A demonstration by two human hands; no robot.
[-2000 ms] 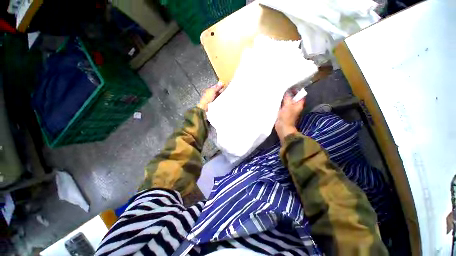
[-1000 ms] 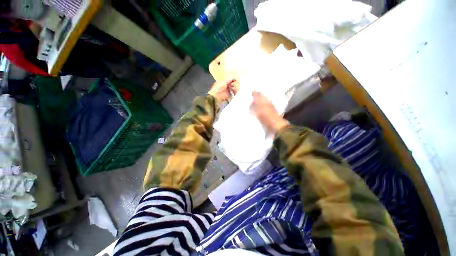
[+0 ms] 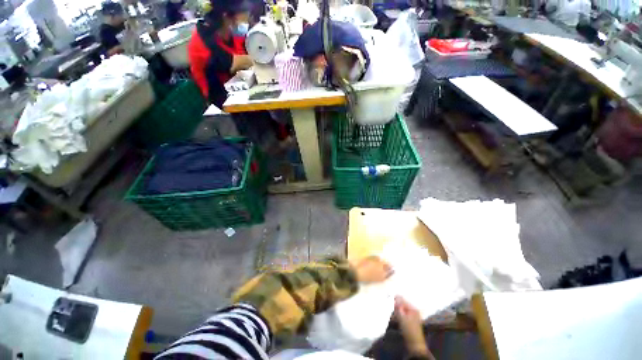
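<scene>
A thick white fabric bundle (image 3: 355, 320) lies from my lap up onto the tan wooden stool (image 3: 363, 239); it is overexposed, so separate layers do not show. My left hand (image 3: 373, 269) is at the bundle's left side over the stool's near edge, fingers curled on the cloth. My right hand (image 3: 408, 320) is nearer to me and to the right, fingertips pinched at the cloth. Any ticket or tie in the fingers cannot be made out. More white pieces (image 3: 482, 242) lie on the stool's right side.
White tabletops with wooden edges stand at right (image 3: 563, 320) and lower left (image 3: 105, 320), the left one bearing a phone-like dark object. Green crates (image 3: 204, 204) (image 3: 376, 179) stand on the floor ahead. A person in red (image 3: 211, 60) sits at a sewing machine (image 3: 264, 46).
The view has tilted up to show the workshop. My right hand has come off the top of the bundle to its near right side. My left hand has moved inward over the cloth.
</scene>
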